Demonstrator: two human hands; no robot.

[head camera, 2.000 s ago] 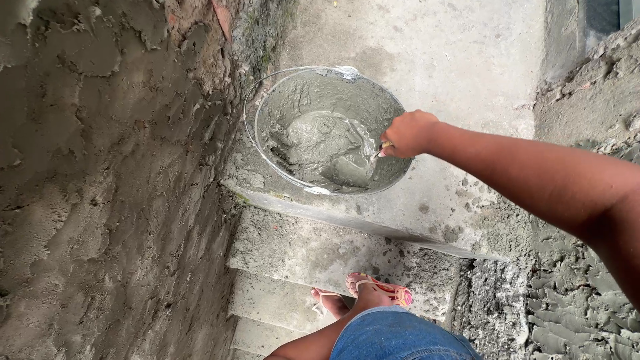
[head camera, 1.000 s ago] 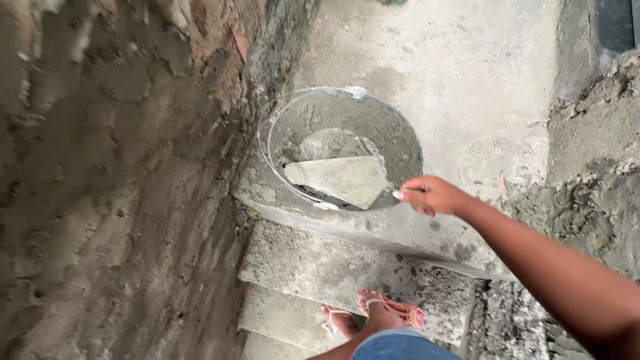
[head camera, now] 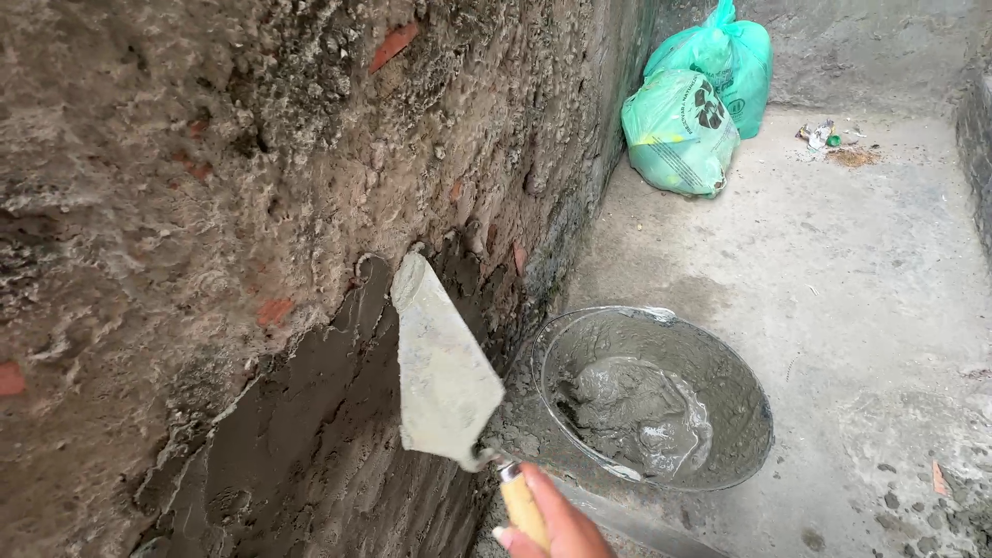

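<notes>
My right hand point(head camera: 558, 519), at the bottom edge, grips the wooden handle of a mason's trowel point(head camera: 446, 364). A small lump of wet mortar point(head camera: 413, 279) clings near the tip of its blade, which is raised in front of the rough wall point(head camera: 256, 155). Dark fresh mortar point(head camera: 310, 411) covers the wall's lower part, behind and left of the blade. Right of the trowel stands a round bucket point(head camera: 744, 387) with wet grey mortar point(head camera: 635, 411) inside and its wire handle lying along the rim. My left hand is out of view.
Tied green plastic bags point(head camera: 682, 139) lean in the far corner against the wall. Bits of litter point(head camera: 829, 139) lie on the concrete floor point(head camera: 852, 271) beside them. A step edge point(head camera: 620, 515) runs just below the bucket, and mortar crumbs point(head camera: 914, 508) dot the floor at lower right.
The trowel, earlier in and then over the bucket, is now in front of the wall, left of the bucket. The view has swung toward the wall and far corner.
</notes>
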